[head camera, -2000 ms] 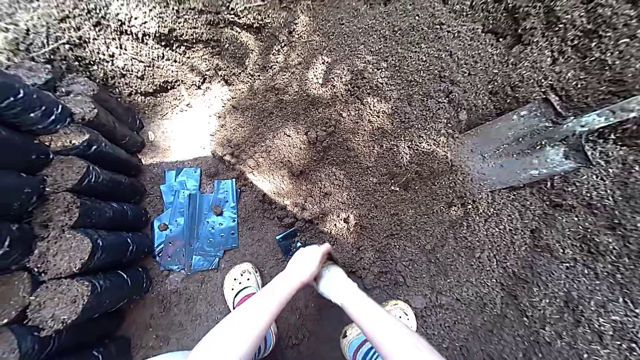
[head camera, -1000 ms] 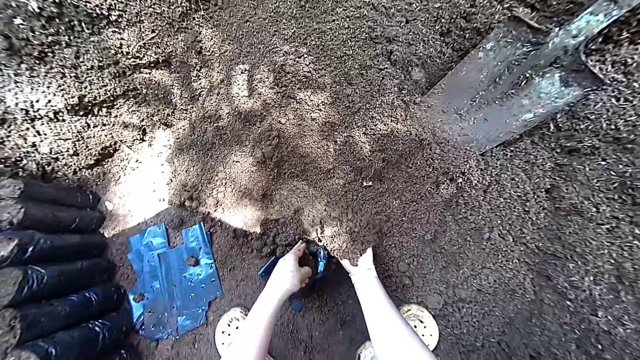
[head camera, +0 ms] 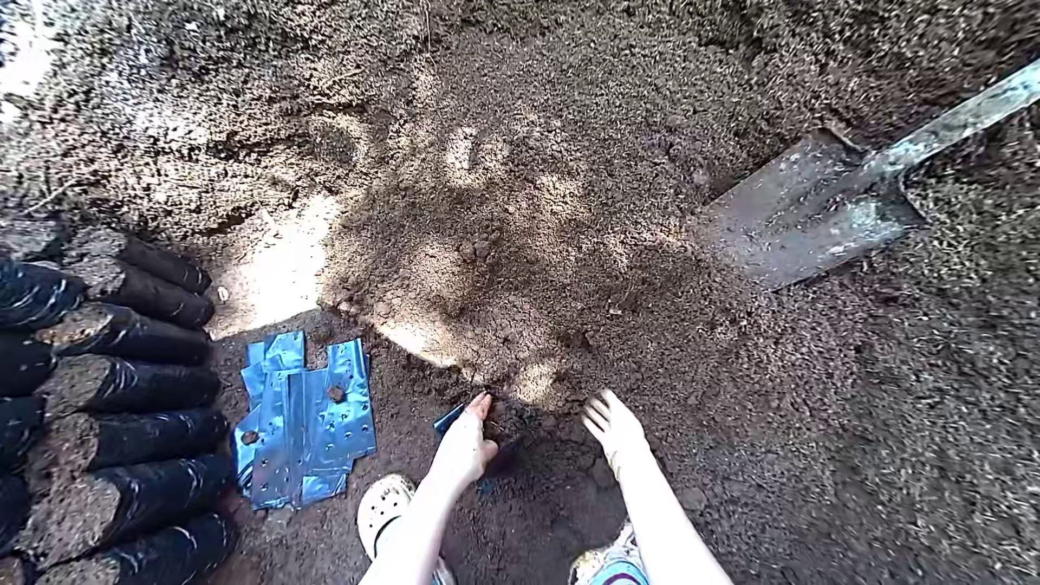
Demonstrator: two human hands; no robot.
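My left hand (head camera: 465,445) grips the rim of a dark plastic bag (head camera: 449,418) at the near edge of a mound of loose soil (head camera: 487,276); the hand hides much of the bag. To its right, my right hand (head camera: 615,429) lies palm down at the foot of the mound, fingers apart and slightly blurred, with nothing seen in it. Left of my left hand, a pile of flat, perforated plastic bags (head camera: 313,431) with a blue sheen lies on the ground, with small clods on top.
Several black bags filled with soil (head camera: 154,439) are stacked along the left side. A shovel's metal blade (head camera: 812,211) rests on the soil at the right, its shaft reaching the upper right edge. My clogs (head camera: 382,508) stand at the bottom, either side of the hands.
Two seconds ago my hands were together over the bag. They have since parted, and my right hand is now farther from the bag than one second ago.
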